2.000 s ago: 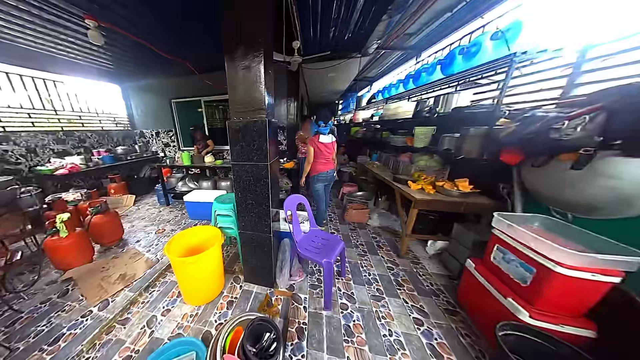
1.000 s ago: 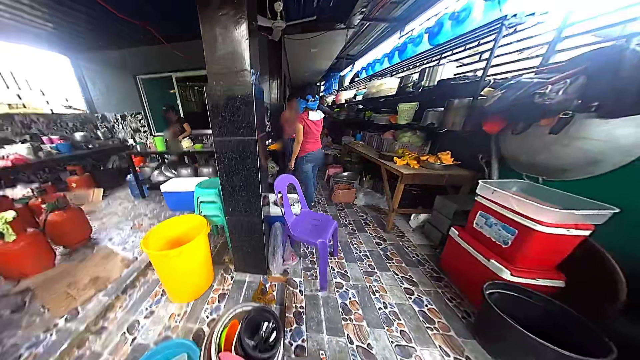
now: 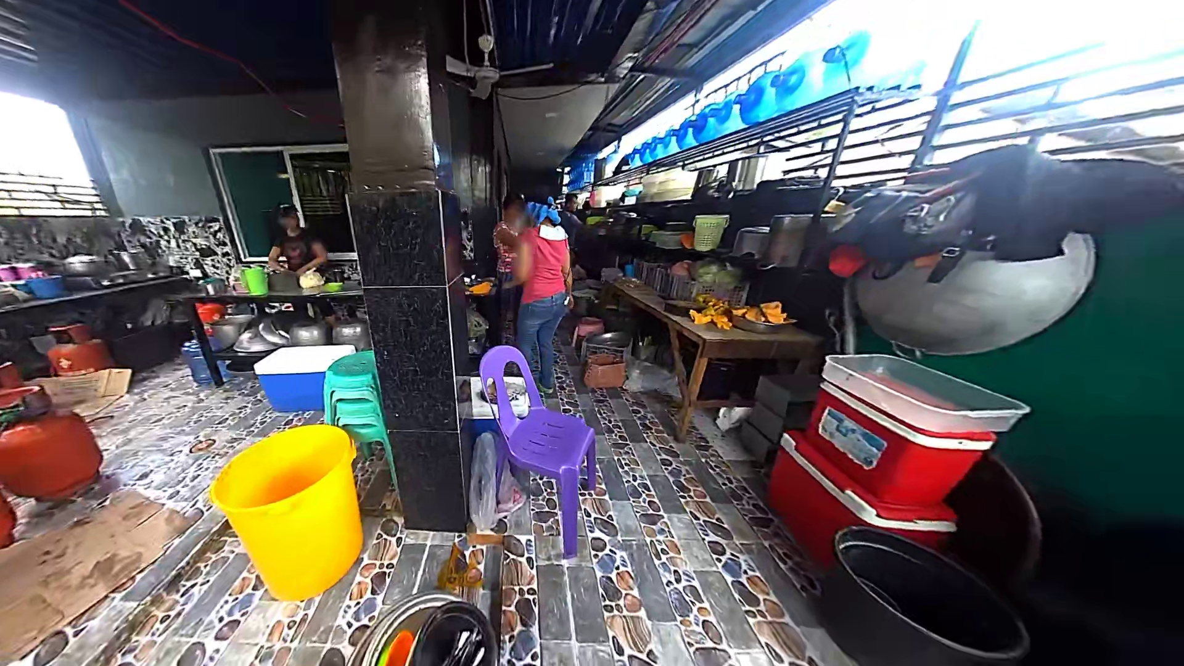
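Neither my left hand nor my right hand shows in the head view. A purple plastic chair (image 3: 546, 439) stands upright beside the dark tiled pillar (image 3: 413, 370). Left of the pillar are a yellow plastic tub (image 3: 296, 527) and a stack of green stools (image 3: 359, 393). At the bottom edge, a metal basin (image 3: 393, 629) holds a black item and an orange one; the frame cuts it off. Orange pieces, perhaps squash, lie in a shallow dish (image 3: 760, 324) and beside it on the wooden table (image 3: 740, 347).
Red coolers (image 3: 902, 449) are stacked at right behind a black tub (image 3: 925, 601). Orange gas cylinders (image 3: 51, 453) and flattened cardboard (image 3: 83, 564) lie left. A blue cooler (image 3: 301, 393) stands near the far counter. A person in a red top (image 3: 544, 268) stands in the aisle; another works behind the counter (image 3: 277, 292).
The view has moved forward and turned somewhat. The black tub at right shows more fully than two seconds ago. The blue basin at the bottom edge has left the view.
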